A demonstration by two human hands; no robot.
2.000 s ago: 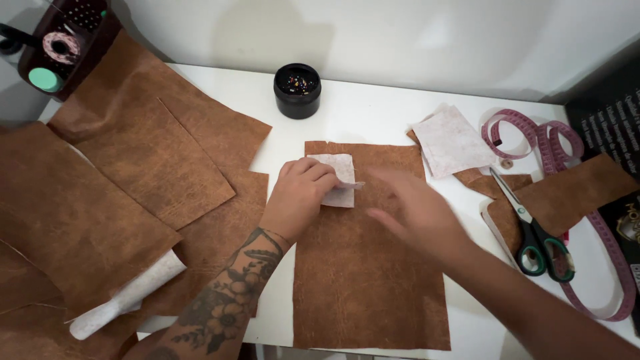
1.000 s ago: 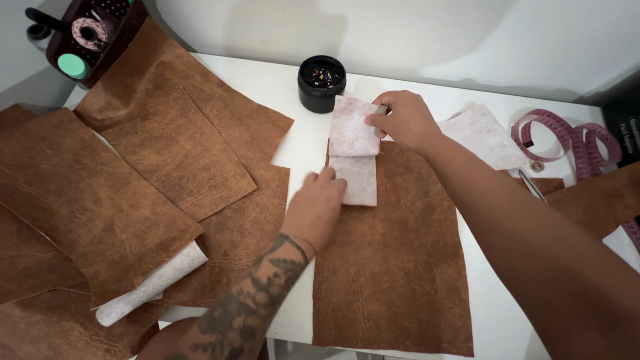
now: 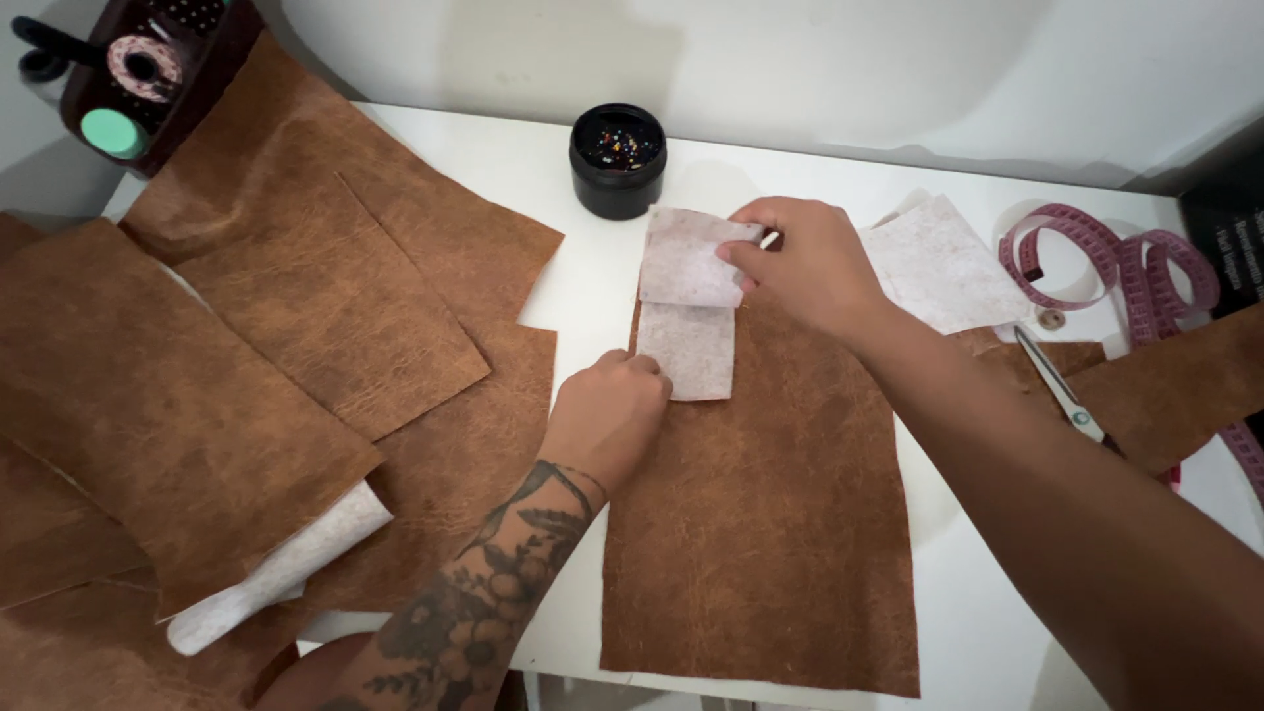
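Note:
A large brown leather-like panel (image 3: 760, 513) lies on the white table. On its upper left rests a small pale fabric-like rectangle (image 3: 697, 355); the fingertips of my left hand (image 3: 612, 405) press on its lower left edge, the fingers bent and partly hidden from view. Just above, a second pale piece (image 3: 686, 259) overlaps or adjoins the first, and I cannot tell whether the two are joined. My right hand (image 3: 805, 252) pinches this upper piece at its top right corner between thumb and fingers.
Several brown leather-like pieces (image 3: 247, 385) and a pale roll (image 3: 286, 573) lie left. Behind stands an open black jar (image 3: 618, 163) holding small shiny bits. At right are pale pieces (image 3: 943, 267), scissors (image 3: 1062, 385), a pink measuring tape (image 3: 1141, 286) and a button (image 3: 1051, 318). A dark organizer (image 3: 173, 109) stands top left.
Two seconds ago my right hand was apart from the pale pieces; since one second ago it has held the upper one. My left hand has moved to the lower piece's bottom left edge.

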